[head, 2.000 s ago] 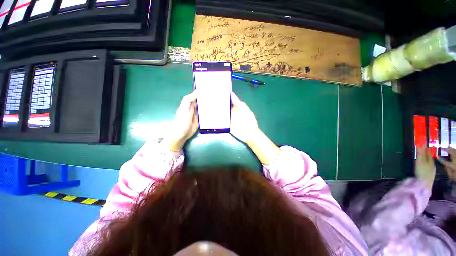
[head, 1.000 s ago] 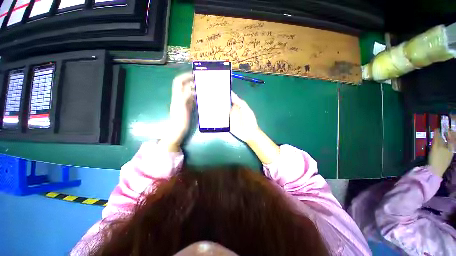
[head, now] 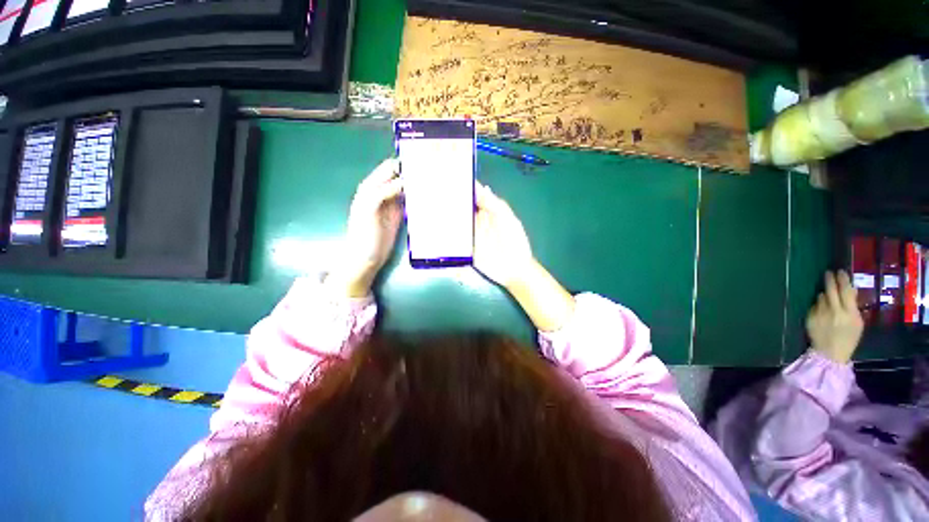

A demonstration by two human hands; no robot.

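Observation:
A smartphone (head: pixel 439 199) is upright in the middle of the view, its screen lit plain white with a dark band and small text at the top. My left hand (head: pixel 375 219) is at its left edge, fingers against the side. My right hand (head: pixel 501 235) holds its right edge. The phone's back and the fingertips behind it are hidden. Two phones (head: pixel 90 184) with lines of text and a red band stand in the black foam tray (head: pixel 171 194) at the left.
A blue pen (head: pixel 512 153) lies by the scribbled wooden board (head: pixel 570 87). Black stacked trays (head: pixel 204 51) are at back left. A wrapped tube (head: pixel 851 114) slants at right. Another person's hand (head: pixel 835 318) is at far right, near lit phones. A blue stool (head: pixel 31 342) stands at left.
My left fingers were blurred beside the phone one second ago and now rest at its edge. The view has shifted slightly. The neighbour's hand has moved left.

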